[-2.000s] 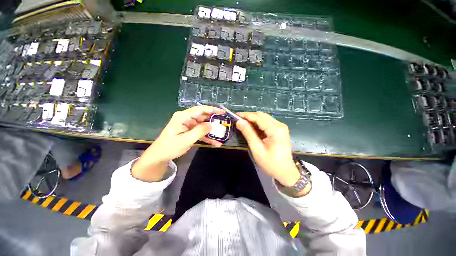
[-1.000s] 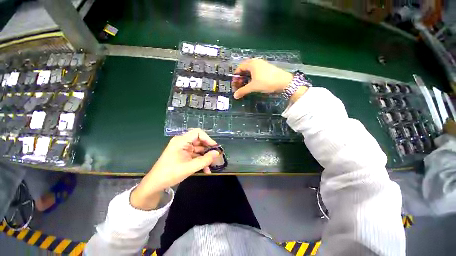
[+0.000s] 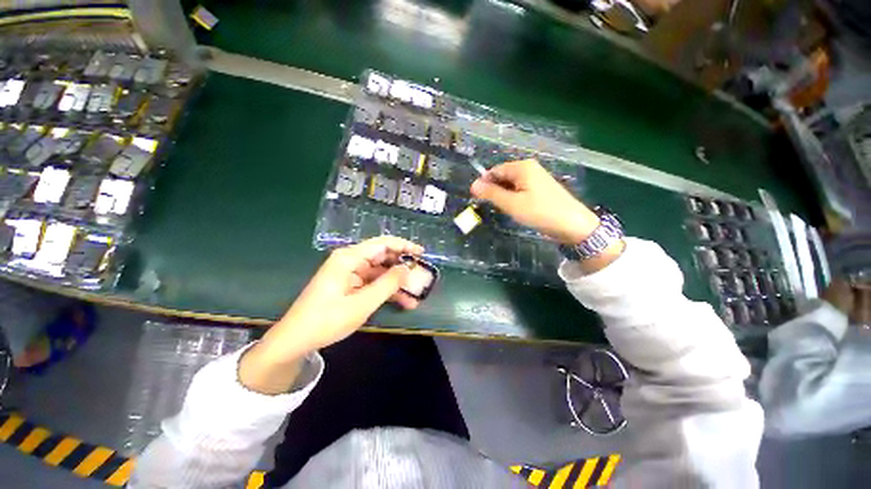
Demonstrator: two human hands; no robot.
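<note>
My left hand [image 3: 349, 287] holds a dark rounded-square watch housing [image 3: 418, 279] with a pale inside, near the bench's front edge. My right hand [image 3: 525, 199] is above the centre blister tray [image 3: 382, 225]; a thin pale stick, perhaps tweezers, [image 3: 477, 168] shows at its fingertips. A small white square module with a yellow edge [image 3: 467, 220] is just below the right fingers; whether it is held or lies on the tray I cannot tell. Grey and white modules [image 3: 408, 197] sit in rows on the tray's left side.
A filled tray [image 3: 57, 186] lies at left and a tray of dark housings [image 3: 740, 258] at right. A pale metal rail [image 3: 277, 74] crosses the green bench. A loose yellow-edged part [image 3: 204, 17] lies at the far left. A person's hand [image 3: 848, 298] shows at the right edge.
My right hand went from the left hand out to the tray, then a little right and nearer. The white yellow-edged module now shows below it. My left hand still holds the housing.
</note>
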